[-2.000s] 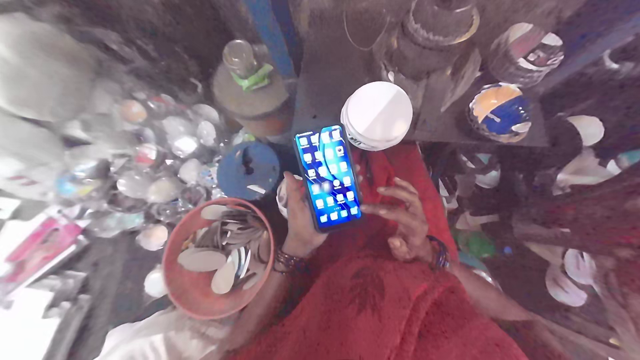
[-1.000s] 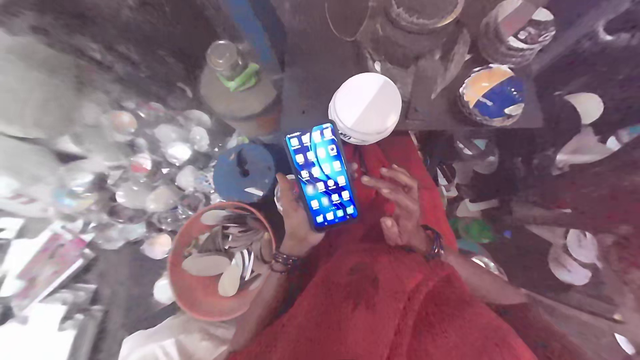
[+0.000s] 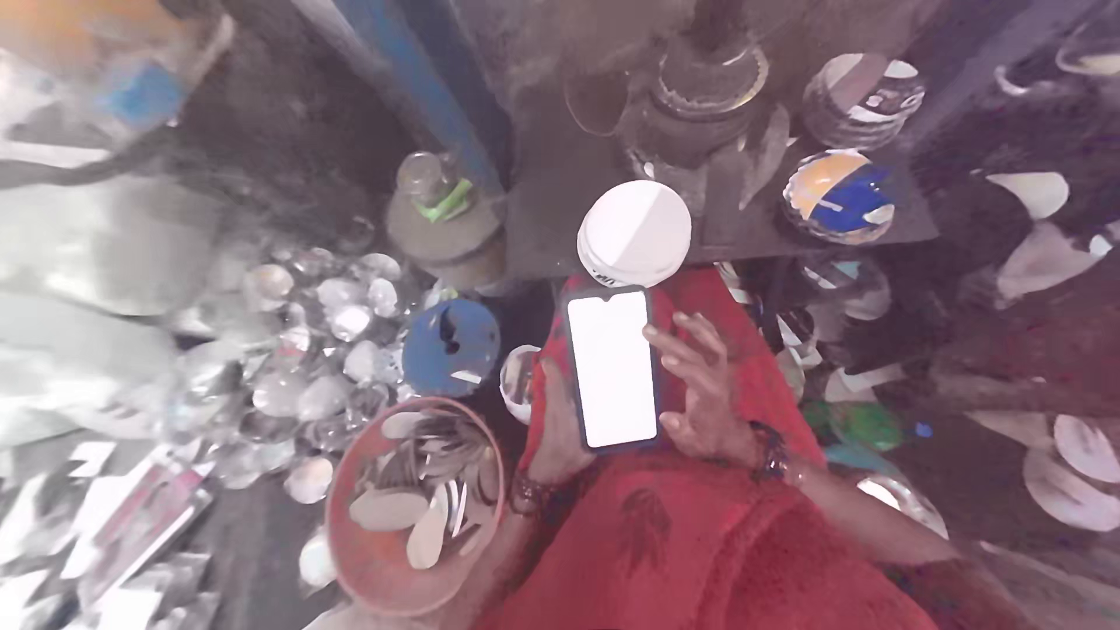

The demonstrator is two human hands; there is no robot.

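Note:
A smartphone [image 3: 614,372] with a plain, brightly lit white screen is held upright above the red cloth [image 3: 630,542] over my lap. My left hand [image 3: 560,429] grips its lower left side, the fingers behind it hidden. My right hand [image 3: 704,385] is at the phone's right edge, fingers spread and slightly bent; a fingertip is close to the screen's edge, and whether it touches cannot be told. Just beyond the phone stands a white-lidded round container [image 3: 637,232].
An orange bowl [image 3: 416,604] of flat oval pieces sits at lower left, beside a blue round lid [image 3: 451,348] and a heap of shiny rounded pieces [image 3: 324,376]. A dark bench [image 3: 547,210] bears glass jars [image 3: 862,101] and a blue-and-orange round item [image 3: 840,197].
The phone's screen has turned from rows of icons on blue to plain white. My right fingers have come nearer the phone's right edge. My left hand still holds it.

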